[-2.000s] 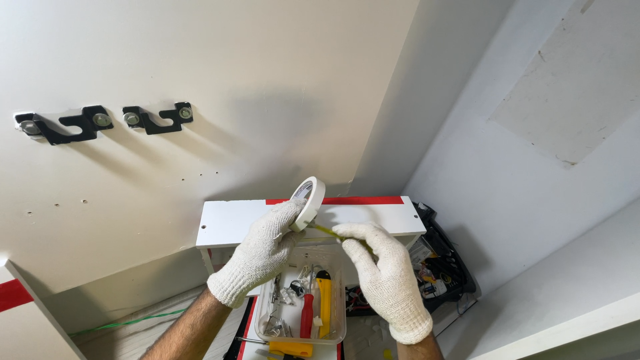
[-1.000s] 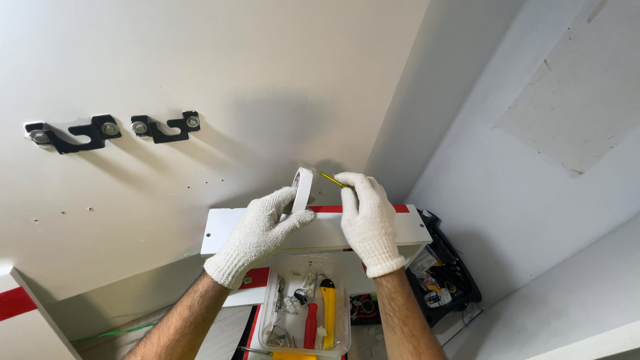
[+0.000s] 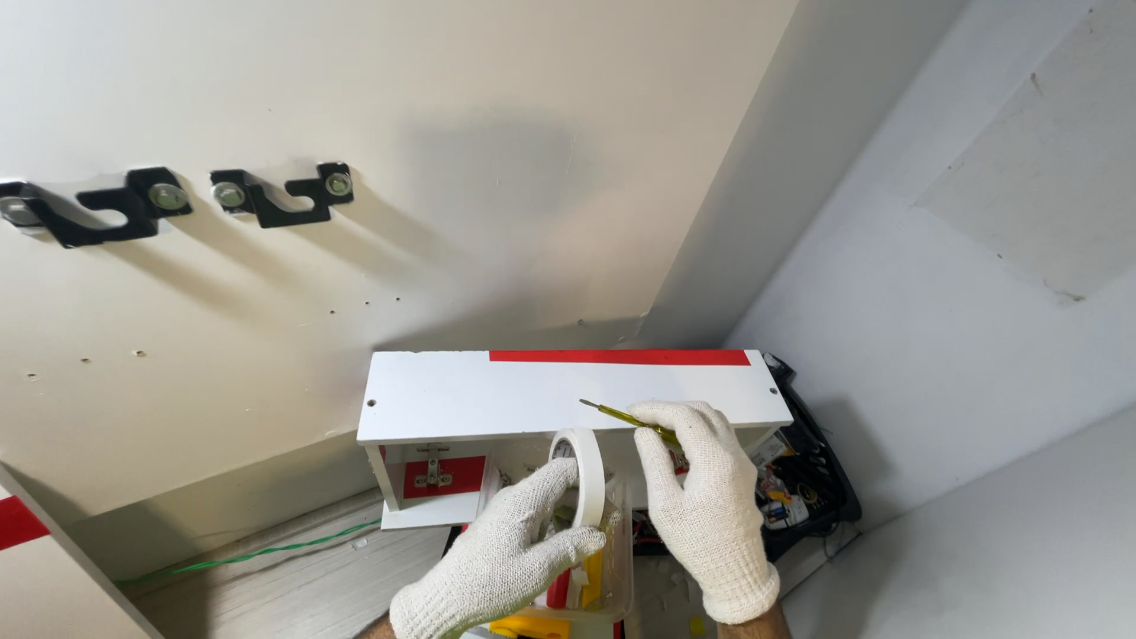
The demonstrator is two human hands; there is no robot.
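Note:
My left hand (image 3: 515,541), in a white knit glove, grips a roll of white tape (image 3: 589,479) by its rim, low in front of the white cabinet box. To its right my right hand (image 3: 701,497), gloved the same way, holds a small screwdriver (image 3: 635,418) with a yellowish see-through handle. Its metal tip points left, over the white cabinet box (image 3: 550,399) and just above the tape roll, not touching it. Below the hands, a clear plastic container (image 3: 623,568) of tools is partly hidden by my left hand and the tape.
Two black metal brackets (image 3: 297,202) are bolted to the cream panel at the upper left. A black tool bag (image 3: 830,479) with assorted items leans beside the box at the right. A green cable (image 3: 266,552) crosses the floor. A white board with a red stripe (image 3: 22,524) stands at lower left.
The tape roll and the screwdriver were close together above the box's top a second ago. Both hands are now lower in view, with the tape in front of the box and the screwdriver apart from it.

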